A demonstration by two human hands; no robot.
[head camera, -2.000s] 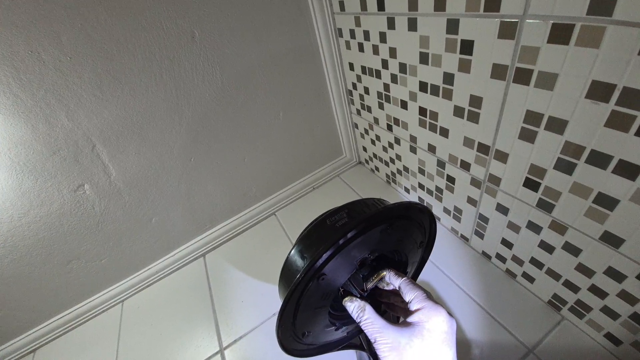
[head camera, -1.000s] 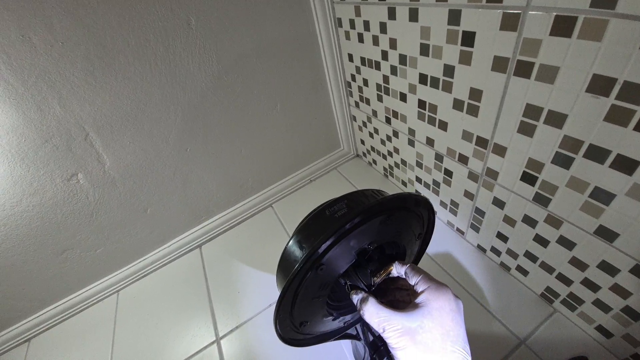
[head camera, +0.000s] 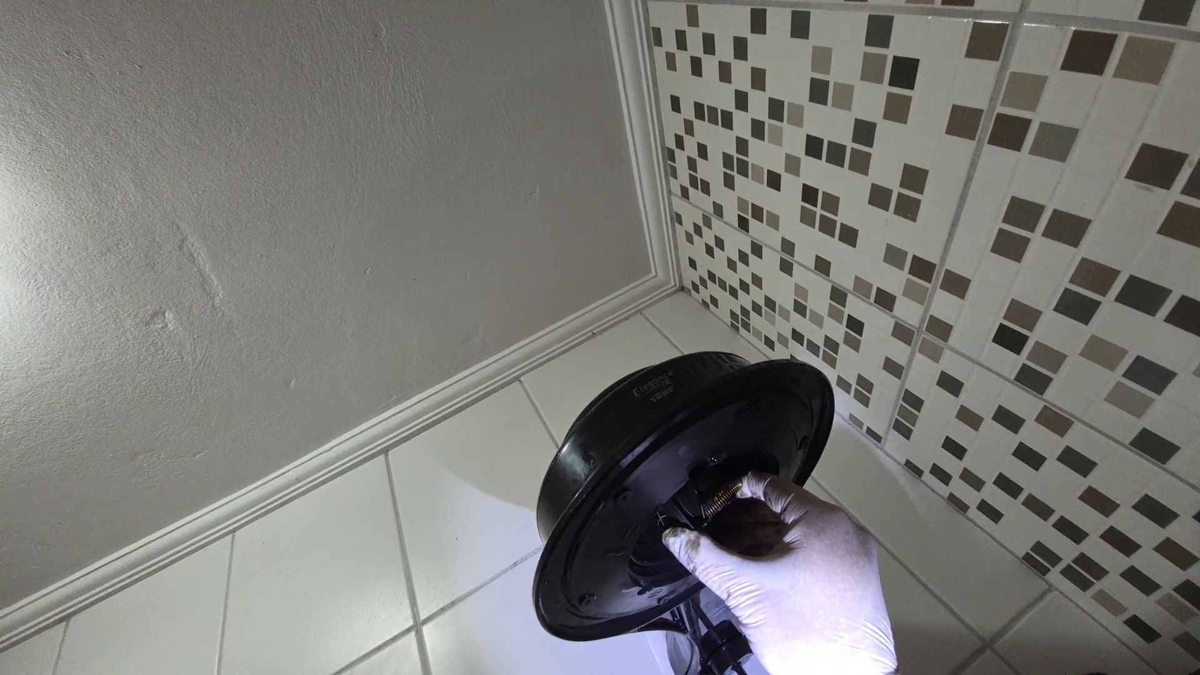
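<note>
A black electric shower housing (head camera: 609, 469) hangs tilted at the lower middle, its broad round open face turned toward me. Inside, a brass-coloured metal coil (head camera: 721, 501) runs between black plastic parts. My right hand (head camera: 806, 572), in a thin whitish glove with dark smudges, reaches in from the lower right. Its index fingertip touches the coil's upper end and its thumb lies against the dark inner parts to the left. A dark brown shape shows between the fingers; what it is, I cannot tell. My left hand is out of view.
A black pipe or bracket (head camera: 720, 642) with cable lies under the housing. Pale wall tiles (head camera: 309, 553) stand behind it, mosaic-patterned tiles (head camera: 844, 187) to the right. Above are the grey ceiling (head camera: 328, 216) and white moulding (head camera: 469, 366).
My right hand stays at the housing's inside, its fingers shifting slightly around the coil. The brown shape between them shows differently from one frame to another.
</note>
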